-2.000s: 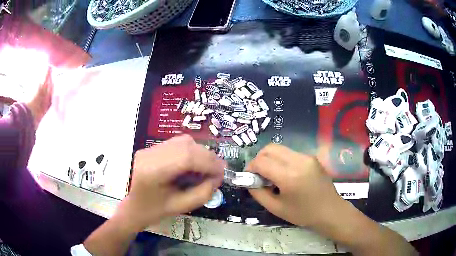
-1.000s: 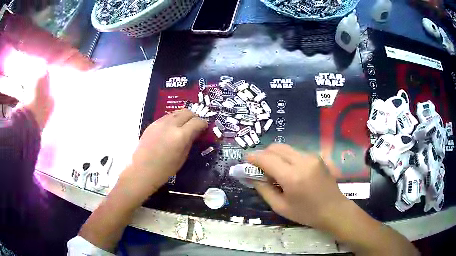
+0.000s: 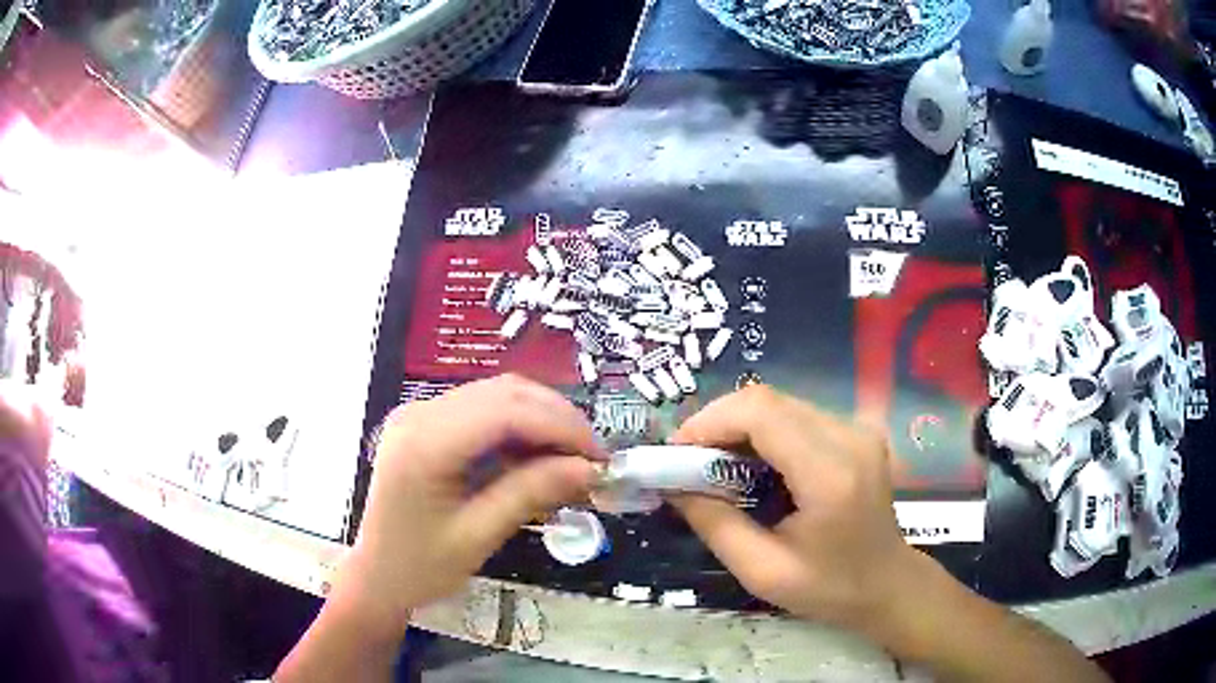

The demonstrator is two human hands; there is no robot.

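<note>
My right hand (image 3: 800,500) holds a white moulded piece (image 3: 680,470) sideways above the front of the printed mat; dark stripes show on it by the right fingers. My left hand (image 3: 487,487) pinches at its left end; whether an oval insert is between those fingertips is too blurred to tell. A loose pile of striped oval inserts (image 3: 620,300) lies on the mat beyond my hands. A round white glue cap (image 3: 574,536) sits near the bench edge, with a bit of thin stick beside it, mostly hidden by my left hand.
White pieces are heaped (image 3: 1087,414) at right; a few stand on the glare-lit white board (image 3: 254,307) at left. A white basket (image 3: 387,54), smartphone (image 3: 583,47), blue basket (image 3: 840,47) and squeeze bottle (image 3: 936,100) are at the back. Another person's sleeve (image 3: 107,587) is at left.
My left hand has moved from the insert pile back to the white piece, which the right hand now holds sideways. The other person's hand at left has left the board.
</note>
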